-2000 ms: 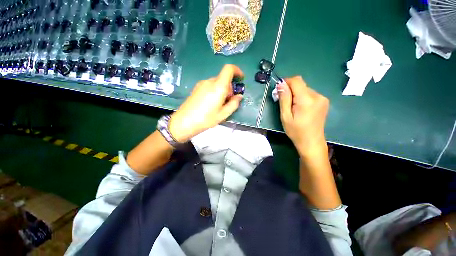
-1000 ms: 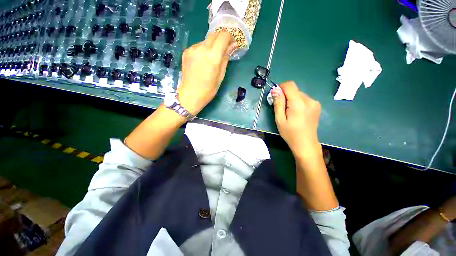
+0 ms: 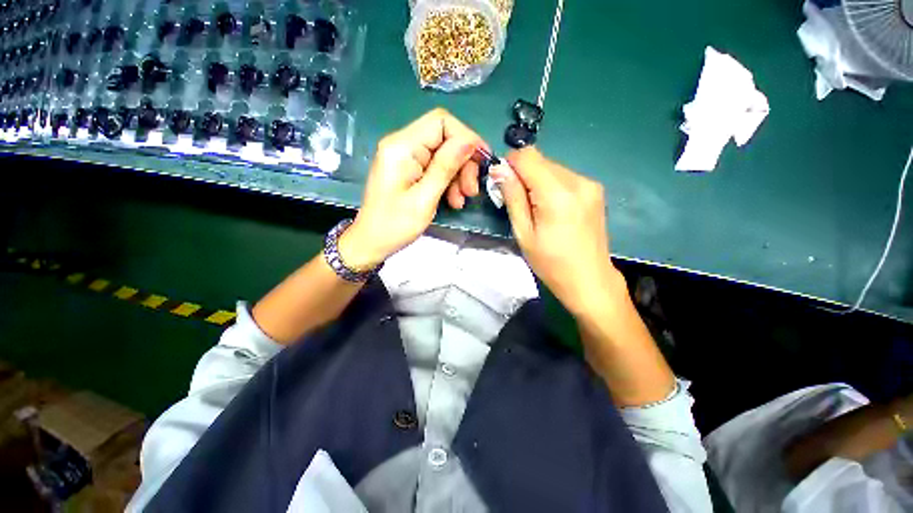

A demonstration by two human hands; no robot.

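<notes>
My left hand (image 3: 405,185) has thumb and index finger pinched together at the tip of a thin dark tool (image 3: 488,155); any tiny piece between them is too small to tell. My right hand (image 3: 561,215) is closed on the tool, with a small white wrap (image 3: 496,185) at its fingertips. Something dark shows between the hands, mostly hidden by the fingers. Two glossy black units (image 3: 524,123) lie touching just beyond my right fingers. A clear bag (image 3: 412,45) of tiny gold pieces (image 3: 455,45) lies open beyond my left hand.
A clear blister tray (image 3: 345,130) with rows of black units fills the left of the green bench. A crumpled white paper (image 3: 716,115), a fan (image 3: 886,35) and a white cable (image 3: 886,240) are at right. A person's sleeve (image 3: 791,431) shows lower right.
My left hand has come back from the bag of gold pieces to the tool tip. My right hand has moved left to meet it, over where a black unit lay alone.
</notes>
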